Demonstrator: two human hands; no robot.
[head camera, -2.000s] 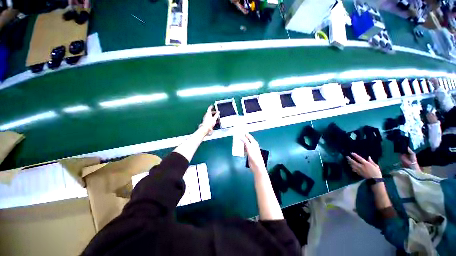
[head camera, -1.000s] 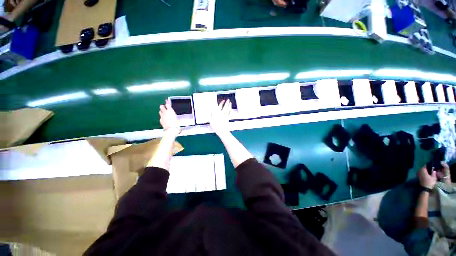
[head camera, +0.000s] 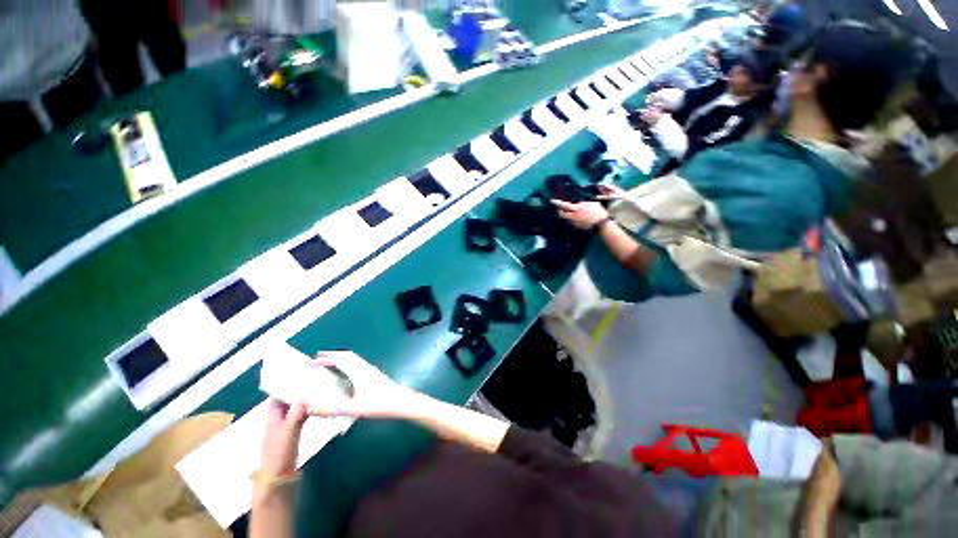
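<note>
A white gift box (head camera: 287, 371) is held up between my two hands, above the near bench edge. My left hand (head camera: 282, 429) grips its lower side. My right hand (head camera: 341, 391) holds its right side; both hands are slightly blurred. Open boxes with dark square interiors stand in a row along the belt edge; the nearest box (head camera: 143, 363) is at the row's left end. A stack of closed white boxes (head camera: 223, 471) lies on the bench below, partly hidden by my left hand and arm.
Brown carton flaps (head camera: 158, 468) are at lower left. Black inserts (head camera: 470, 313) lie on the green bench to the right. A neighbouring worker (head camera: 683, 221) handles more of them. A white strip with parts (head camera: 143, 156) is across the belt. A red object (head camera: 693, 452) is at lower right.
The view has swung right. My hands have left the row of open boxes and now hold a white box over the bench. The neighbouring worker shows more fully.
</note>
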